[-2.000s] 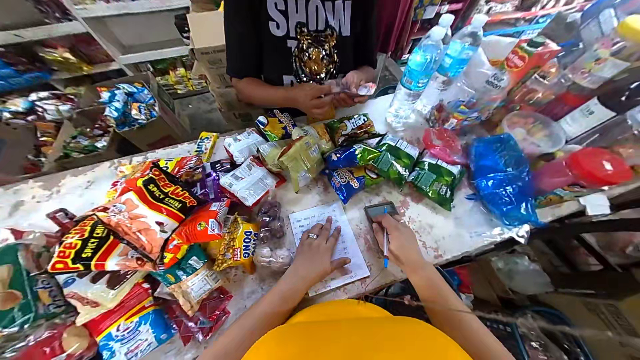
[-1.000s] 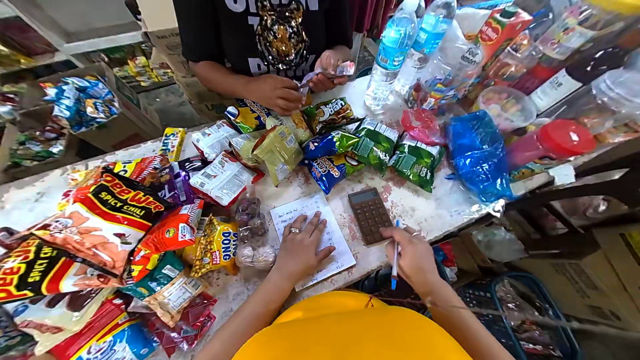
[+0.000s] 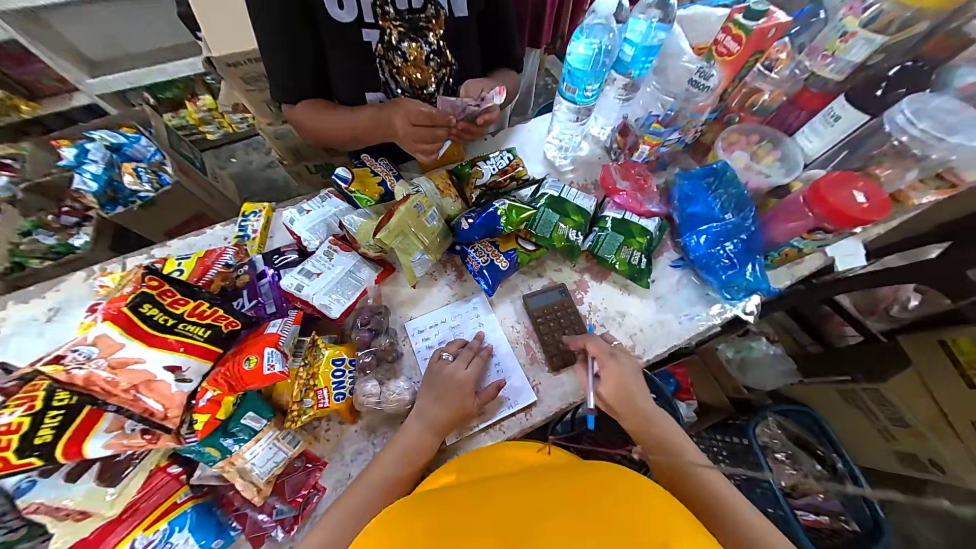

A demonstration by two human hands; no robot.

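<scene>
My left hand [image 3: 456, 383] lies flat with fingers spread on a sheet of paper [image 3: 507, 366] that bears handwriting. To its right, my right hand [image 3: 610, 374] holds a blue-and-white pen [image 3: 590, 381] pointing down toward me, and a fingertip rests at the lower edge of a brown calculator [image 3: 553, 324], which lies flat on the counter. Left of the paper are clear bags of round purple and pale bulbs [image 3: 377, 343] and a yellow Ding Dong snack pack [image 3: 324, 381]. Green snack packs [image 3: 563, 217] and blue ones [image 3: 496, 259] lie beyond the paper.
Across the counter [image 3: 671, 313], a person's hands [image 3: 431, 126] hold banknotes [image 3: 473, 105]. Large Pee Wee chip bags [image 3: 152, 343] are heaped at left. Water bottles [image 3: 581, 76], a blue plastic bag [image 3: 717, 229] and a red-lidded jar [image 3: 846, 200] stand or lie at right. A basket [image 3: 812, 473] sits below the counter.
The calculator, held by my right hand two seconds ago, now lies on the counter. My right hand has moved onto its lower edge since one second ago. The person opposite has shifted the banknotes.
</scene>
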